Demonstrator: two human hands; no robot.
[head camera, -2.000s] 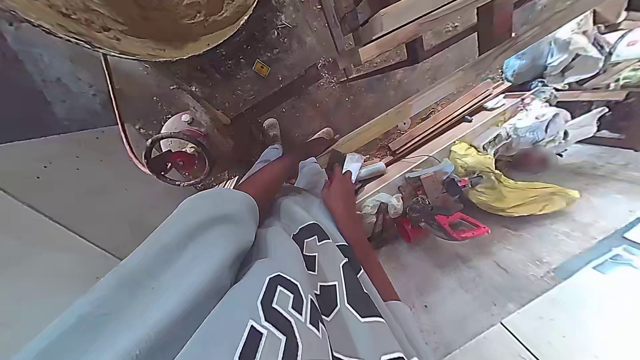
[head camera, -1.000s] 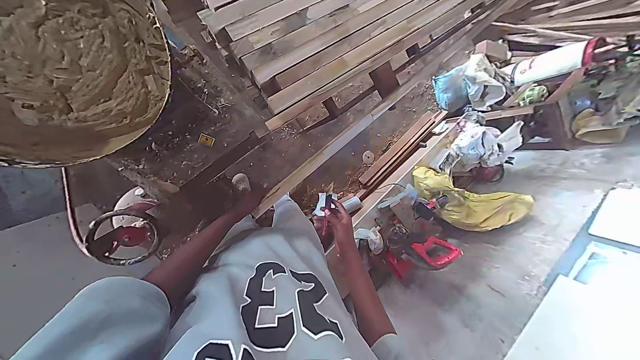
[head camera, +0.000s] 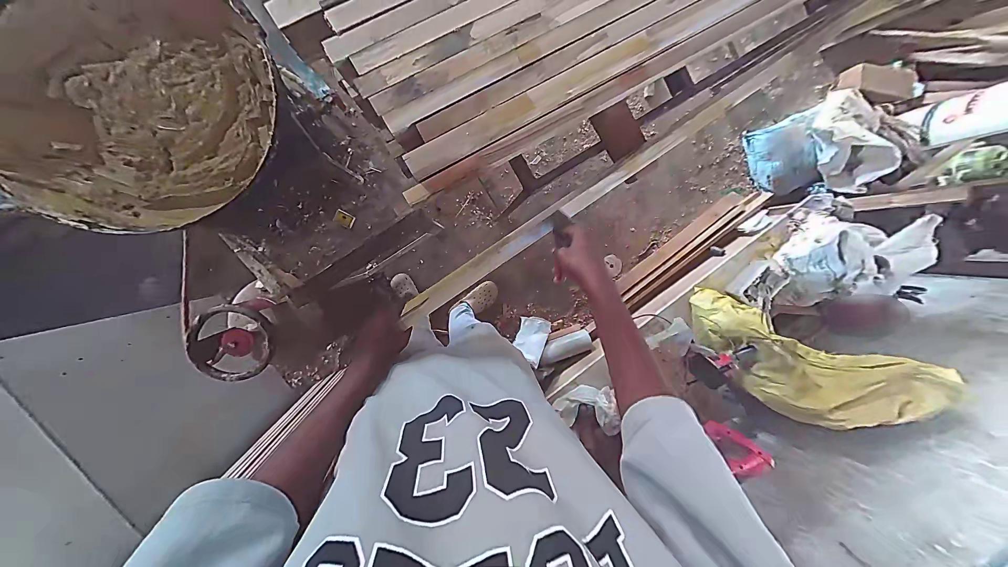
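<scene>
A long narrow wooden board (head camera: 504, 248) runs diagonally in front of me, its near end by my left hand. My left hand (head camera: 383, 331) is low at that end, dark and partly blurred; whether its fingers grip the board I cannot tell. My right hand (head camera: 579, 256) is closed around a small dark tool (head camera: 561, 223) at the board's right edge; its exact kind is unclear. A white cloth or paper (head camera: 533, 339) and a pale cylinder (head camera: 567, 347) lie to the right of my legs.
Stacked wooden planks (head camera: 504, 79) lie ahead. A large round tub (head camera: 157, 126) with brown material stands at upper left, above a handwheel (head camera: 230, 342). On the right are a yellow plastic sheet (head camera: 850, 382), crumpled bags (head camera: 835, 256), narrow boards (head camera: 685, 244) and a red-handled tool (head camera: 738, 450).
My right hand has moved forward from beside the white cloth or paper to the long board. The view has shifted, showing more of the planks.
</scene>
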